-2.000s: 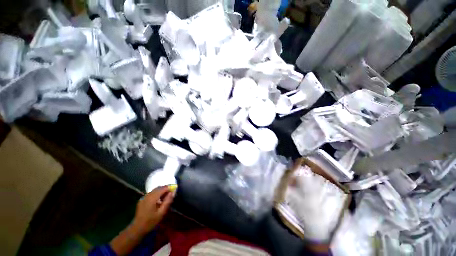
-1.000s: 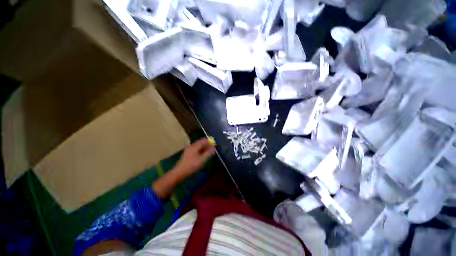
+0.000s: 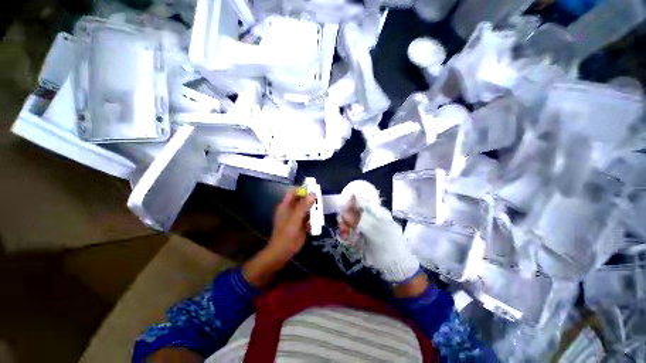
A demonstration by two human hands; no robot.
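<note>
A white plastic bracket with a rectangular plate, a neck and a round end is held between my hands near the bench's front edge. My bare left hand has a yellow band on a finger and grips the plate end. My right hand, in a white knitted glove, is at the round end with its fingers around it. A loose pile of small clear or white clips lies on the dark bench just below the bracket, partly hidden by my right hand.
White rectangular housings are heaped at the back left, some overhanging the edge. More white brackets are heaped on the right. A brown carton is at the lower left. A small brown box of strips is at the lower right.
My left hand has come from beside the bench edge onto the bracket. My gloved right hand has come into view at its round end. The bracket is now raised, and the view has shifted.
</note>
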